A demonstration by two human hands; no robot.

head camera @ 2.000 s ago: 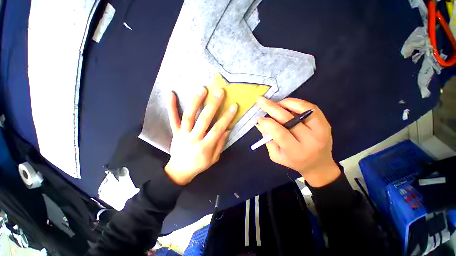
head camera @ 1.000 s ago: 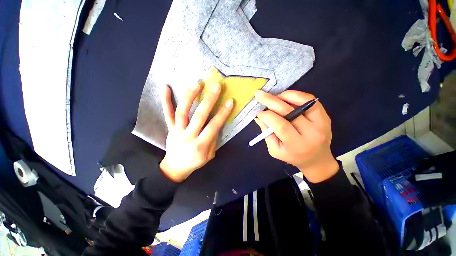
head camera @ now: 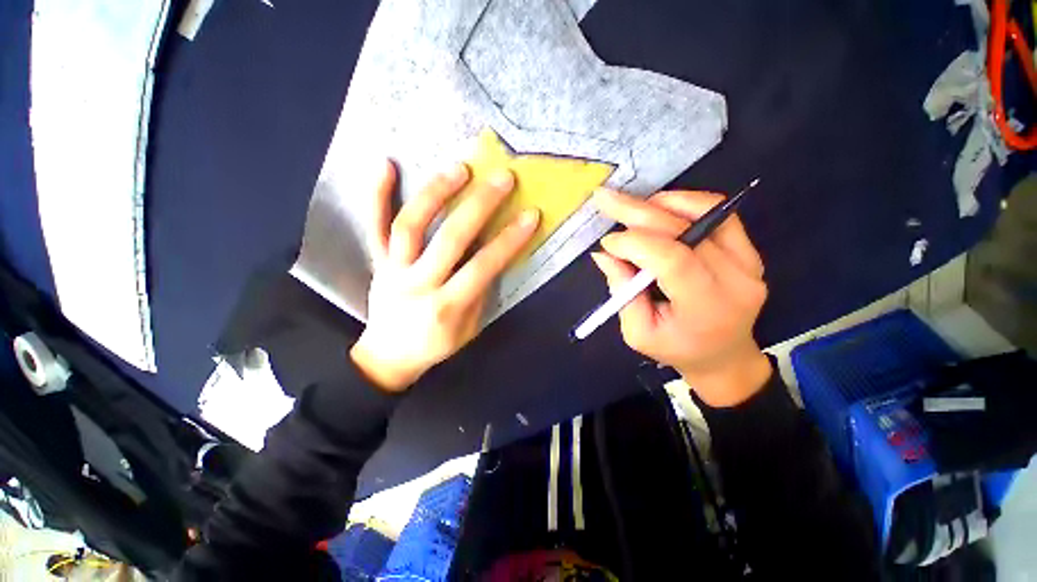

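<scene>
A yellow template (head camera: pixel 555 193) lies on a speckled light grey fabric piece (head camera: pixel 546 85) that has dark drawn lines. My left hand (head camera: pixel 438 273) lies flat with fingers spread, its fingertips on the template's left part and on the grey fabric. My right hand (head camera: pixel 694 284) holds a marking pen (head camera: pixel 632 287) with a white barrel and a black part. One end of the pen points up and right, the other down and left. My right index fingertip is at the template's right edge.
A long curved whitish piece (head camera: pixel 91 171) lies at the left. A white scrap (head camera: pixel 245 398) is beside my left sleeve. Orange-red scissors (head camera: pixel 1001 85) and grey offcuts (head camera: pixel 967 125) are at the right edge. A white roll (head camera: pixel 41 362) and a blue bin (head camera: pixel 864 375) are below the table edge.
The view has shifted slightly. The pen has turned a little in my right hand, which sits slightly further from the fabric edge. My left hand still presses on the template.
</scene>
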